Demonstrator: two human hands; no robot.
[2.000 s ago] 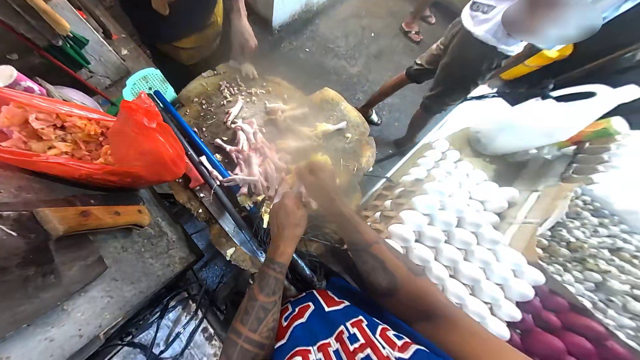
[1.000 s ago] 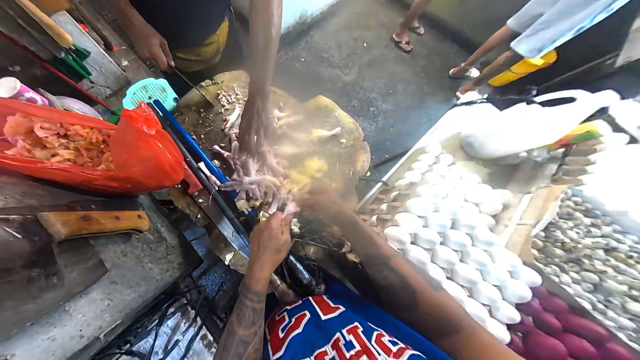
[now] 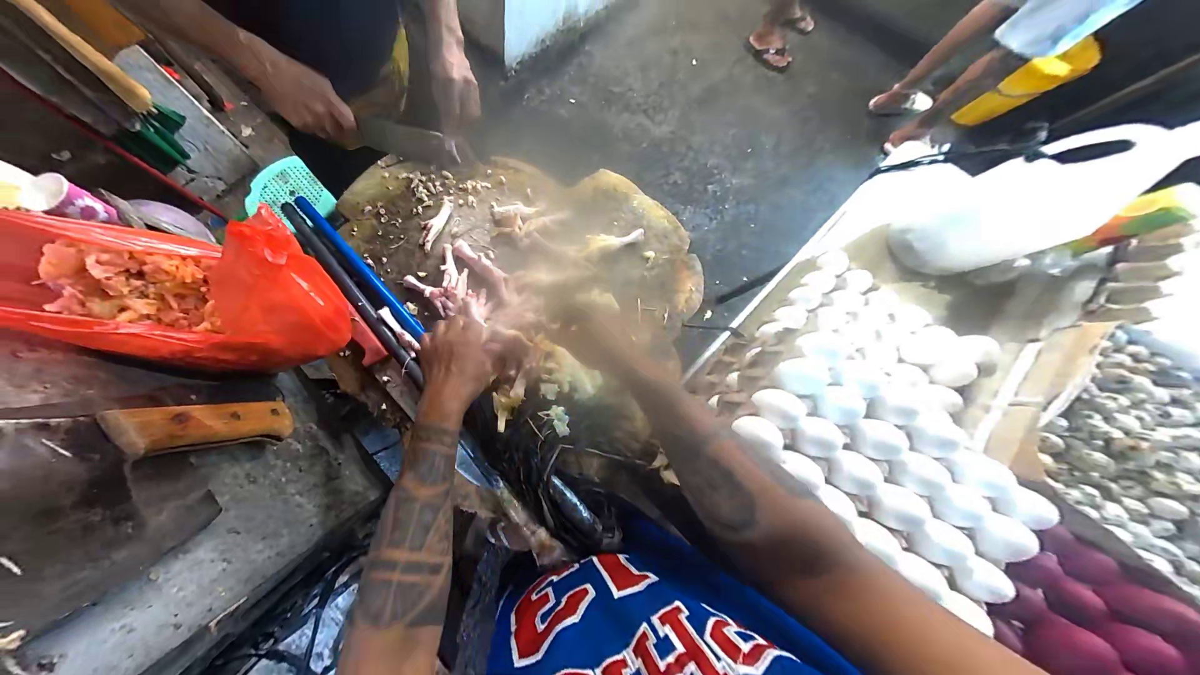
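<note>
My left hand (image 3: 459, 361) is on a pile of chicken feet (image 3: 469, 281) at the near left side of a wooden chopping block (image 3: 656, 220); its fingertips are partly hidden among the feet. Blur covers my right hand (image 3: 572, 314), which is over the middle of the block, close beside the left; what it holds cannot be told. A few feet lie apart, one at the block's right (image 3: 614, 241). Small cut bits are scattered along its far left part. Across the block, a co-worker's hand (image 3: 314, 98) holds a cleaver (image 3: 403, 141).
A red plastic bag of meat pieces (image 3: 281, 295) and a wooden-handled cleaver (image 3: 197, 427) lie left. Blue and black pipes (image 3: 352, 272) run beside the block near a green basket (image 3: 291, 187). White eggs (image 3: 877, 441) stand right. Other people's feet (image 3: 769, 47) are beyond.
The co-worker's hand has withdrawn from the feet to the block's far side, and the cleaver is now in plain view. My left hand has moved onto the pile.
</note>
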